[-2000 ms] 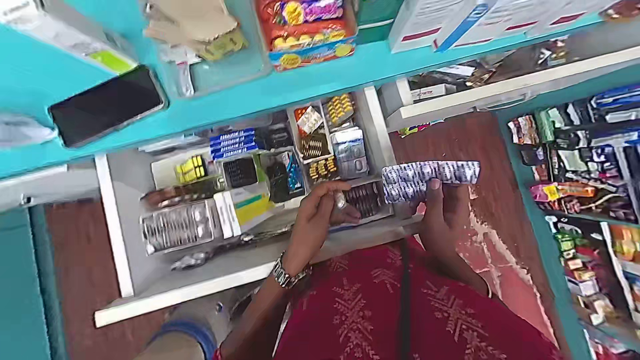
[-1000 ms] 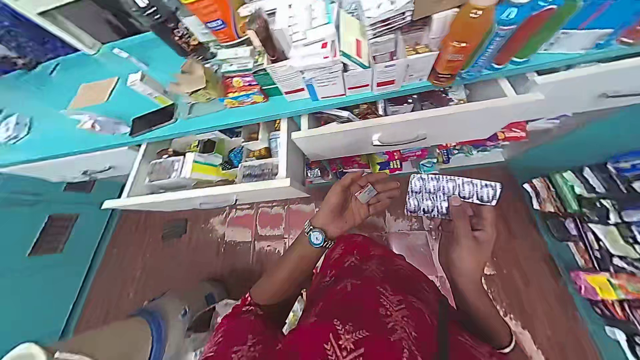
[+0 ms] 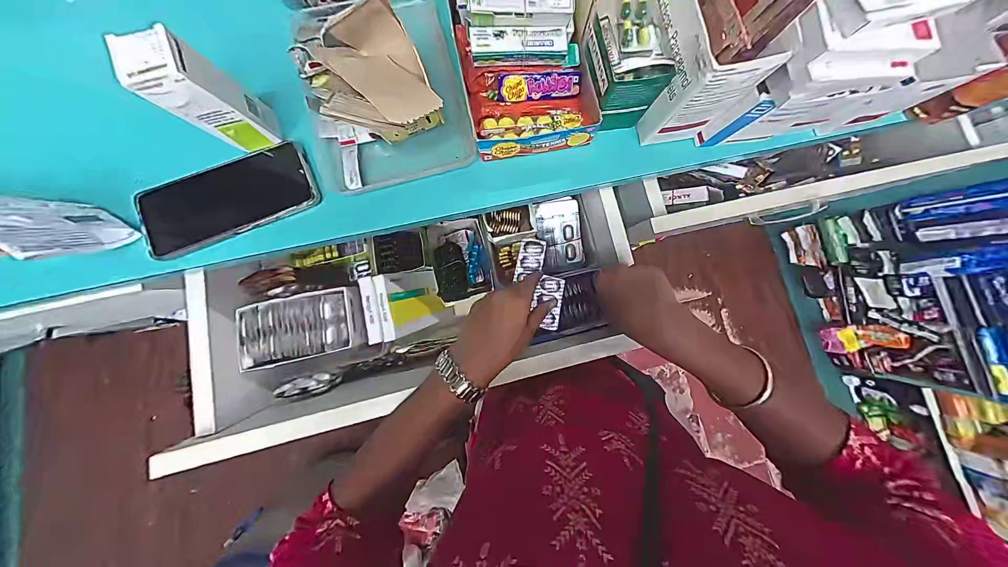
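Note:
In the head view, my left hand (image 3: pixel 502 324), with a metal watch at the wrist, holds small silver blister strips (image 3: pixel 549 299) of tablets between thumb and fingers, over the open drawer. My right hand (image 3: pixel 639 303), blurred and wearing a bangle, is at the drawer's right side, beside a compartment of dark blister strips (image 3: pixel 579 299); its fingertips and anything in them cannot be made out. The white-edged drawer (image 3: pixel 203 354) holds a box of stacked silver blister packs (image 3: pixel 295 327), a white carton (image 3: pixel 376 309) and a clear-and-white blister pack (image 3: pixel 559 230).
On the turquoise counter (image 3: pixel 378 206) lie a black phone (image 3: pixel 227 198), a white carton (image 3: pixel 189 87), a plastic tray (image 3: pixel 455 146) with brown paper, and a candy box (image 3: pixel 535 142). Another open drawer (image 3: pixel 732 206) stands to the right. Packets fill a rack (image 3: pixel 890 299) at far right.
A second ago both hands were in front of the drawers, the right with a wide blister sheet; now they are over the left drawer, and that sheet is not seen. The view has shifted closer.

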